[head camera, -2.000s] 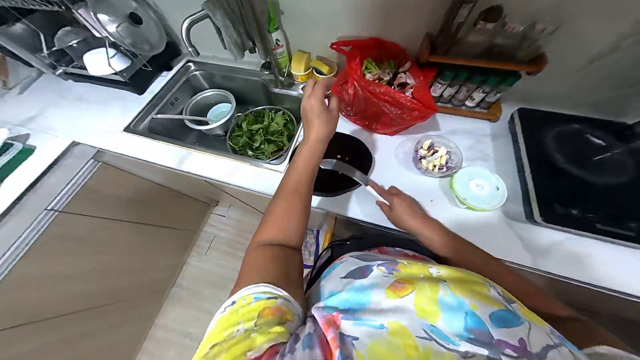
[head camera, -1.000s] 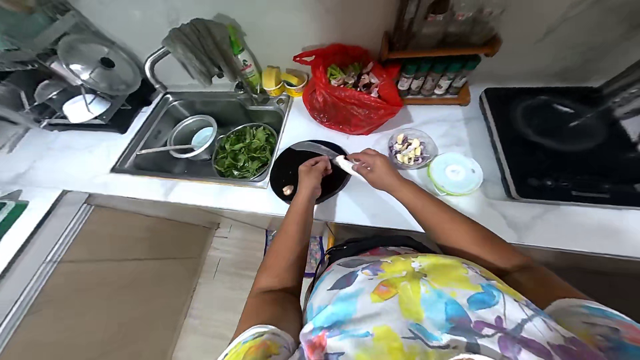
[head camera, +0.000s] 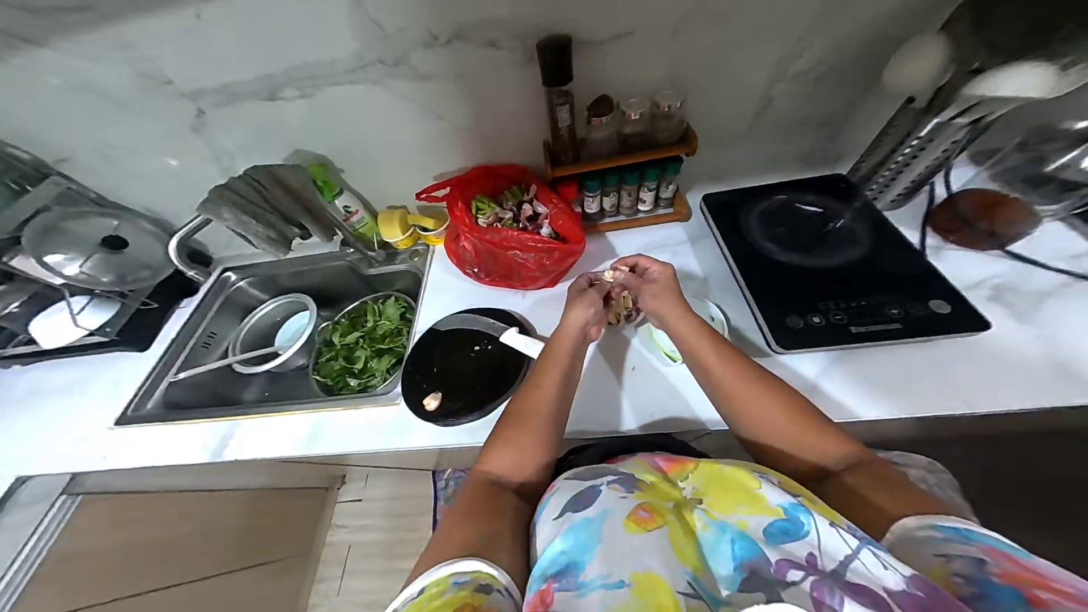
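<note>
My left hand and my right hand meet over a clear bowl of chopped pieces, pinching a small pale piece, likely a garlic clove, between them. The bowl is mostly hidden by my hands. A knife with a white handle rests across the rim of a round black board or pan, left of my left forearm. One unpeeled clove lies on the black surface. Partly behind my right hand is a round lid with a green rim.
A red plastic bag with scraps stands behind my hands, beside a wooden spice rack. The steel sink at left holds a colander of leafy greens and a pot. An induction cooktop lies at right.
The knife, in my right hand earlier, now lies on the black round surface. Both hands have moved right from there to above the clear bowl. The view has shifted.
</note>
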